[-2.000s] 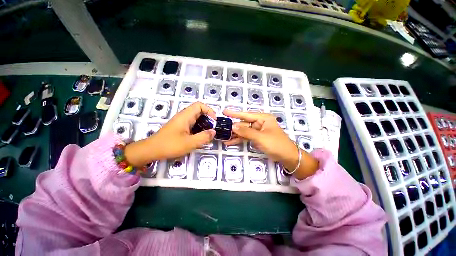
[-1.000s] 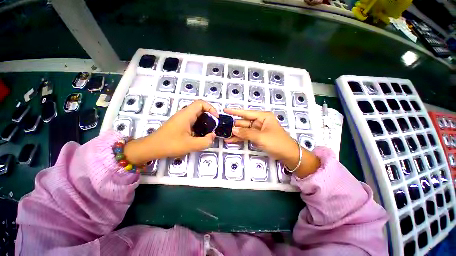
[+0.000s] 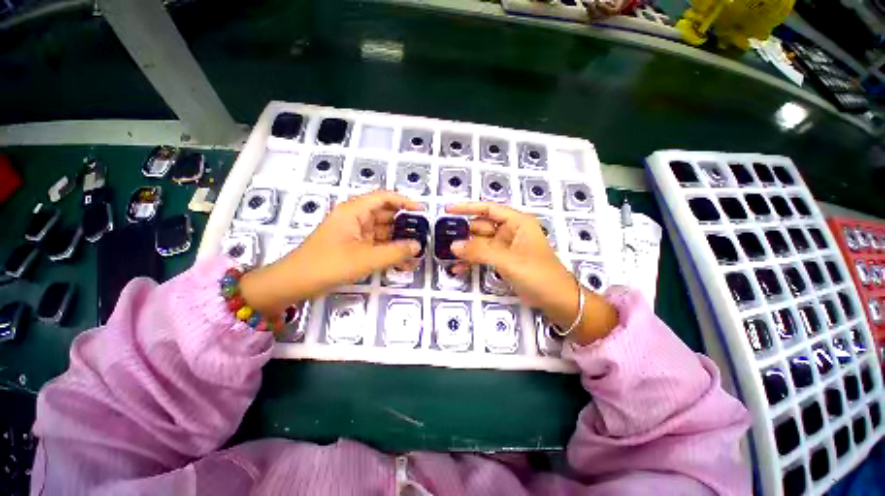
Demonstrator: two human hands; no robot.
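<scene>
My left hand (image 3: 354,242) holds a watch body (image 3: 409,231) between thumb and fingers, its dark glossy screen up. My right hand (image 3: 514,250) holds a second watch body (image 3: 450,235), also dark screen up. The two watches are side by side with a narrow gap, above the middle of the white foam tray (image 3: 417,360). Most pockets of this tray hold watches with pale backs and dark round centres up. Two at the top left show black screens. My hands hide some middle pockets.
A second white foam tray (image 3: 713,302) slants at the right, mostly black screens up, with a red tray (image 3: 846,229) beyond. A paper slip (image 3: 640,254) and pen (image 3: 626,213) lie between the trays. Loose watches (image 3: 175,234) and a dark slab (image 3: 128,260) lie at left. A metal post (image 3: 170,68) stands behind.
The two watches were touching or tilted together; now they are level and slightly apart. The left watch has turned, and faint light marks now show on both screens.
</scene>
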